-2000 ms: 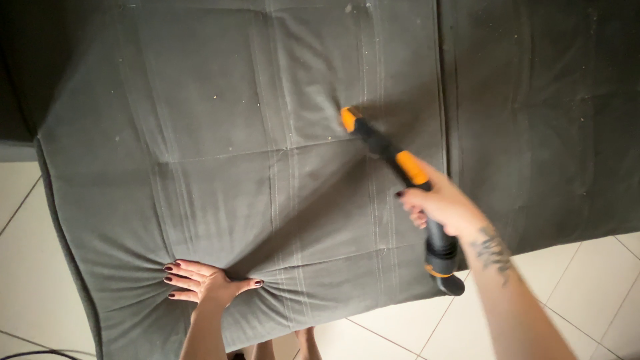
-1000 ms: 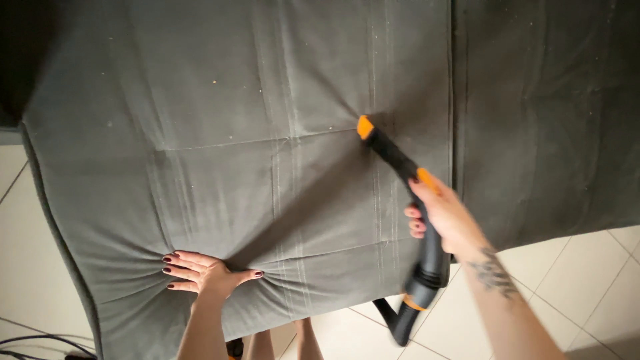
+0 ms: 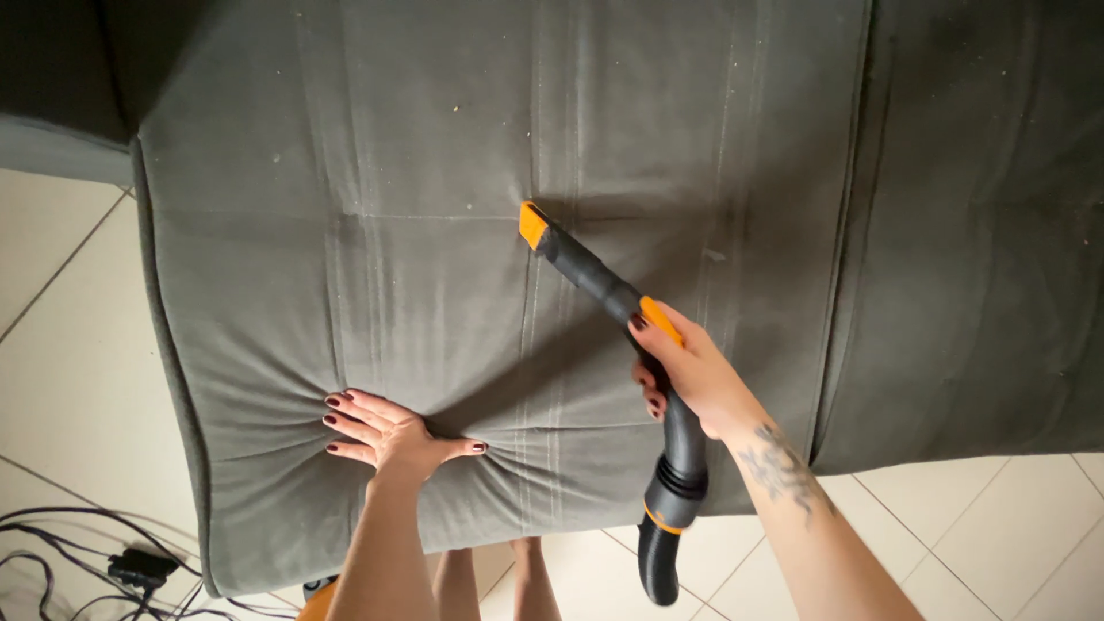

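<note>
My left hand [image 3: 401,440] lies spread on the grey upholstered seat cushion [image 3: 431,302] near its front edge, pressing folds into the fabric, with nothing held. My right hand [image 3: 694,362] is closed around the black and orange handle of a vacuum cleaner hose [image 3: 677,440]. From that handle a black tube [image 3: 586,267] reaches up and left to an orange-tipped nozzle [image 3: 532,226], which meets the cushion where seams cross. The lower hose hangs past the front edge. Small light specks dot the fabric.
A second grey cushion section [image 3: 975,259] adjoins on the right past a deep seam. Black cables with a black plug block [image 3: 142,567] lie on the tiled floor [image 3: 78,388] at lower left. Part of an orange object [image 3: 317,601] and my bare legs show below the cushion.
From two seconds ago, the nozzle has moved nearer to my body and now sits at a seam crossing. My left hand stays pressed on the cushion. More of the cables shows at lower left.
</note>
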